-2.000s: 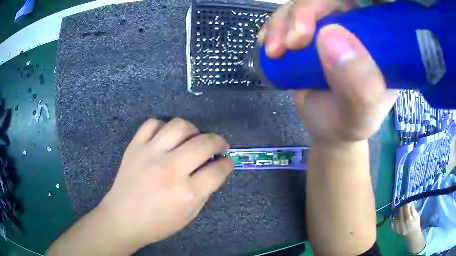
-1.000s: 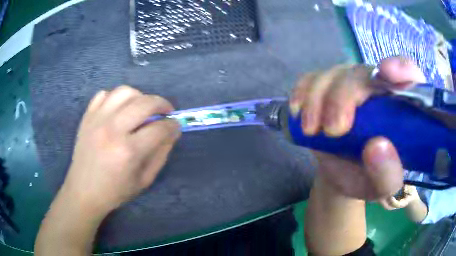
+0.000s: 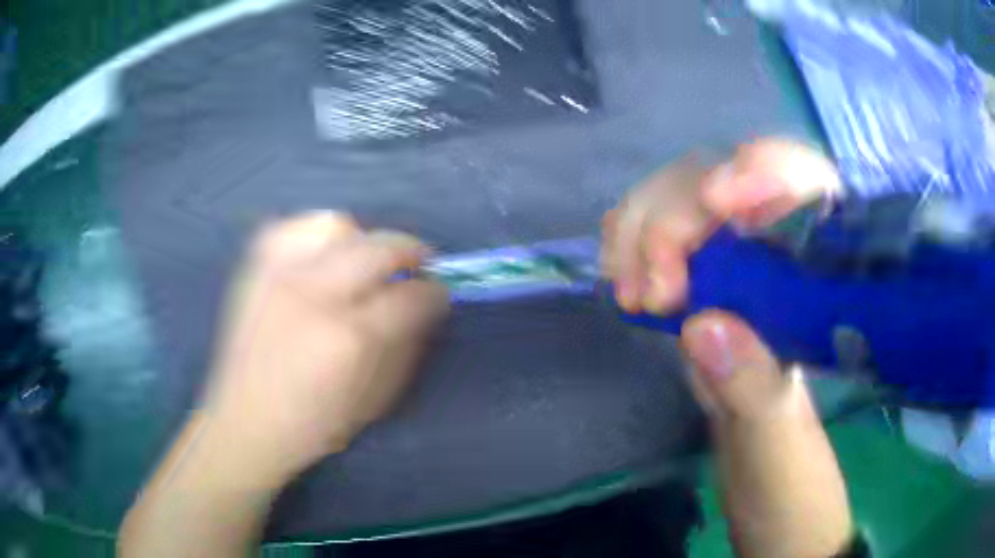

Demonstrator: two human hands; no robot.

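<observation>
The picture is motion-blurred. A slim lilac housing (image 3: pixel 513 273) with a green circuit board inside lies across the dark grey mat. My left hand (image 3: pixel 327 327) grips its left end. My right hand (image 3: pixel 709 262) holds a thick blue electric screwdriver (image 3: pixel 807 311), lying nearly level at the housing's right end. My fingers hide the screwdriver's nose, so I cannot tell whether it touches the housing. The black screw tray (image 3: pixel 524 65), with blurred silver screws, lies beyond on the mat (image 3: pixel 546 436).
Rows of purple-and-white housings (image 3: pixel 884 98) stand at the upper right. A blurred dark pile (image 3: pixel 33 381) lies at the left edge on the green bench (image 3: pixel 98 316). A white rail (image 3: pixel 66 120) curves across the upper left.
The screwdriver came from over the screw tray down to the housing's right end. Since one second ago, both hands and the housing appear slightly shifted in view, and the picture has blurred.
</observation>
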